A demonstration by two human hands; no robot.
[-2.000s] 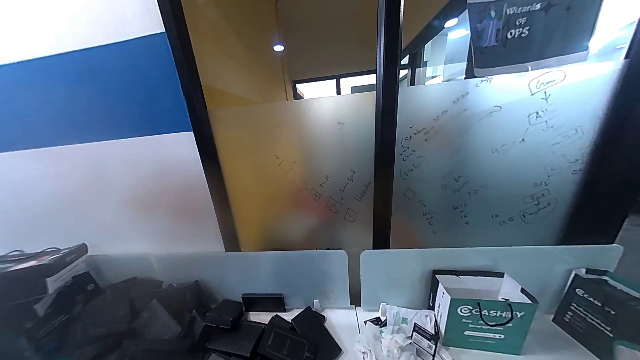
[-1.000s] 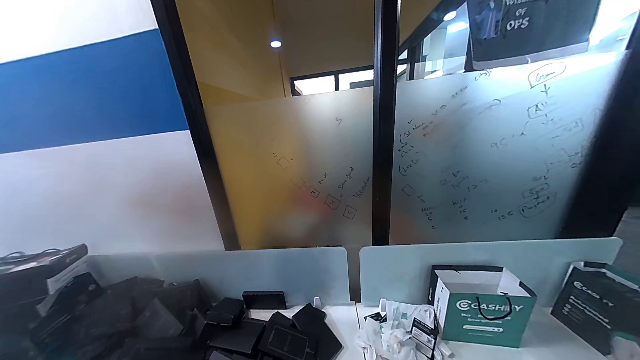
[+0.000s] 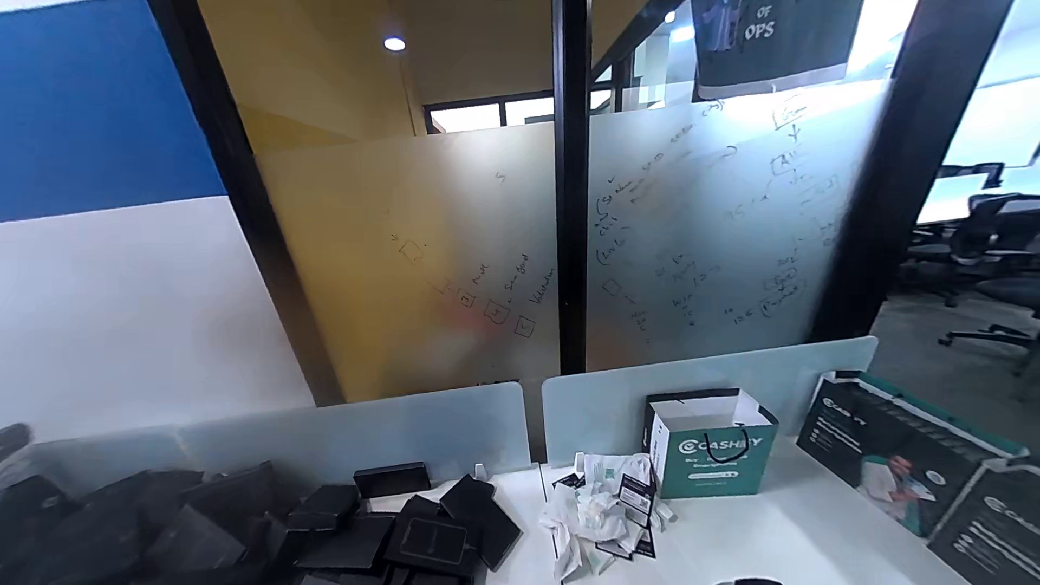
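Neither my left hand nor my right hand shows in the head view. Black flat boxes (image 3: 435, 543) lie scattered on the white desk at the bottom centre, with a large heap of dark packages (image 3: 195, 520) to their left. Crumpled white plastic wrappers and black tags (image 3: 597, 508) lie in a pile right of the boxes. Just behind that pile stands an upright green and white paper bag (image 3: 715, 463) with a black cord handle. A dark object at the bottom edge is mostly cut off.
Low frosted desk dividers (image 3: 455, 418) run behind the desk (image 3: 788, 528). Dark printed paper bags (image 3: 894, 455) stand at the right edge. Beyond are a glass partition with handwriting (image 3: 691, 244), its black frame posts (image 3: 573, 187), and office chairs (image 3: 987, 236) at the far right.
The view has turned to the right, bringing the office chairs into sight. The boxes, wrappers and bags stay where they were.
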